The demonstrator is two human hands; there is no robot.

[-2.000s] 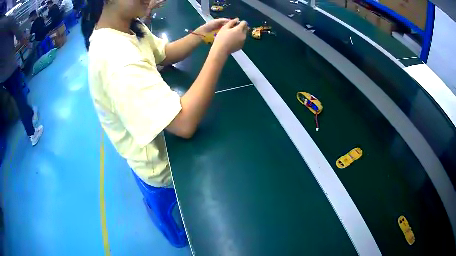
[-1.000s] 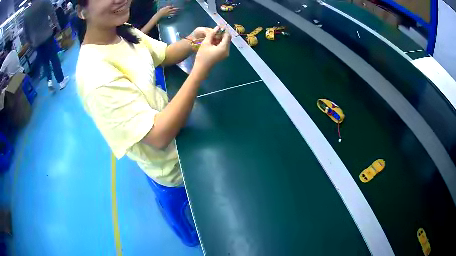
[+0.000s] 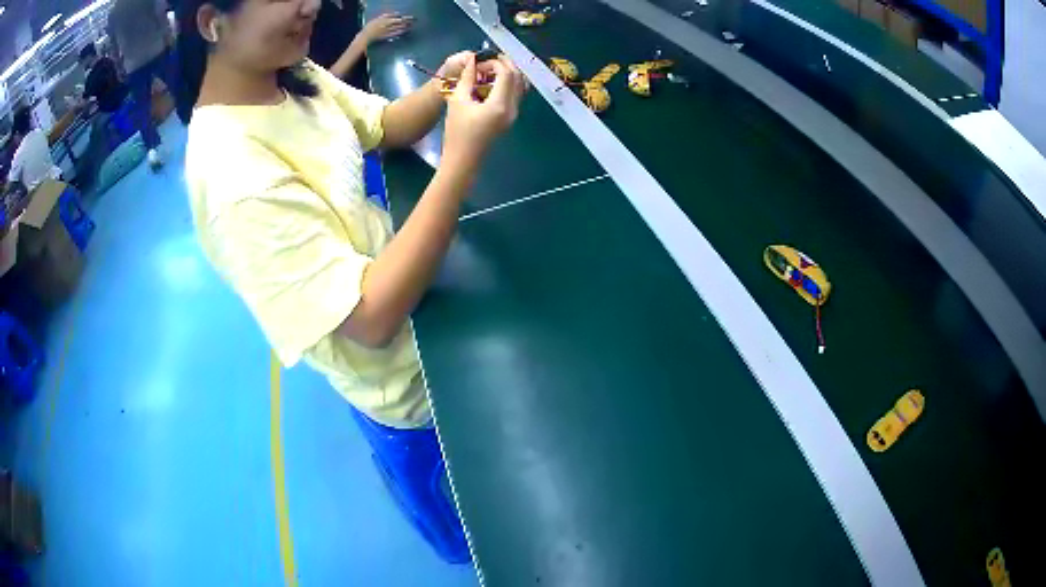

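Note:
Neither of my hands is in the picture. On the dark green conveyor belt (image 3: pixel 734 229) lies a yellow car body shell (image 3: pixel 798 273) with blue inside and red lead wires (image 3: pixel 819 326) ending in a small white tip. Nearer me on the belt lies a flat yellow base plate (image 3: pixel 896 421). Another yellow base plate (image 3: pixel 998 568) is partly cut off by the bottom edge. Farther up the belt are several yellow parts, among them a shell with wires (image 3: pixel 644 78) and a yellow piece (image 3: pixel 596 92).
A person in a pale yellow shirt (image 3: pixel 287 218) sits at the green tabletop (image 3: pixel 596 401) on a blue stool (image 3: pixel 419 487), both hands on a small yellow wired part. A pale rail (image 3: pixel 734 315) divides tabletop and belt. Cartons (image 3: pixel 52 247) and other people are at the left.
The shell and base plates on the belt have moved right and down in the picture, the lowest now nearly out of view. The view has shifted. The seated person's hands have moved left and stay raised.

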